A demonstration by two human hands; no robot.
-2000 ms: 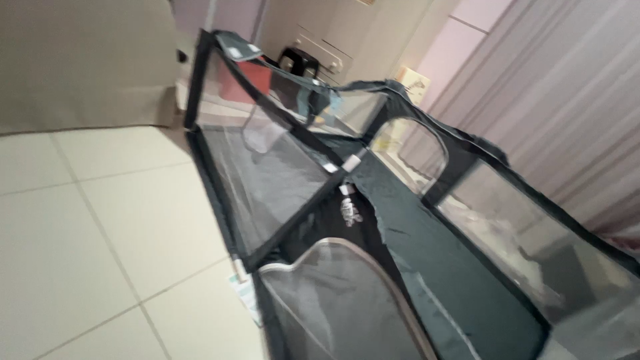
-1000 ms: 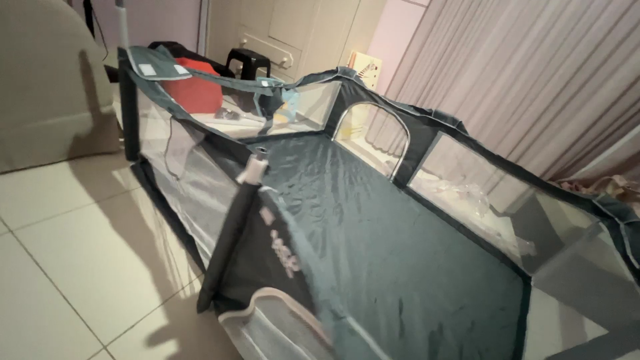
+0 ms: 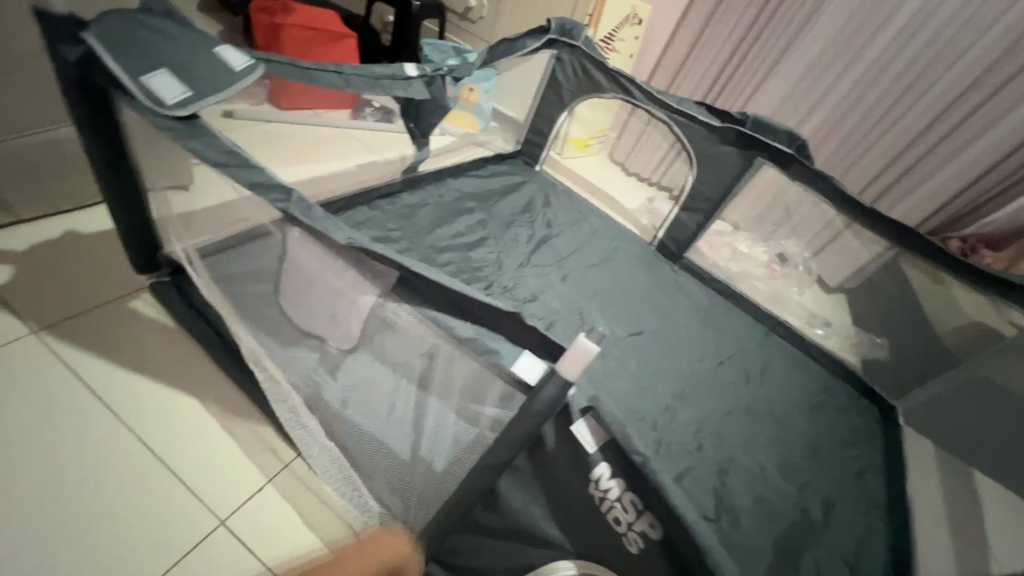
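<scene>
At the bottom edge, part of a blurred hand shows, apparently my left hand (image 3: 360, 554); its fingers cannot be made out. It is beside the lower end of a mesh panel (image 3: 400, 392) of a dark green fabric playpen. Near it, a fabric-sleeved corner post (image 3: 512, 448) leans up to the right, with a pale connector (image 3: 578, 357) bare at its top. White fastener patches (image 3: 530, 367) lie by the connector. A loose fabric flap (image 3: 180, 68) with two white patches hangs over the far left corner. My right hand is out of view.
The playpen floor (image 3: 624, 320) is wrinkled green fabric. Beyond the far side are a red container (image 3: 304, 60), a black stool (image 3: 408, 24) and a pink curtain (image 3: 864, 72). Clear plastic wrapping (image 3: 800, 276) lies behind the right mesh. Pale floor tiles (image 3: 96, 416) are at left.
The view has moved closer to the playpen. A hand has come in at the bottom edge; neither earlier frame shows one.
</scene>
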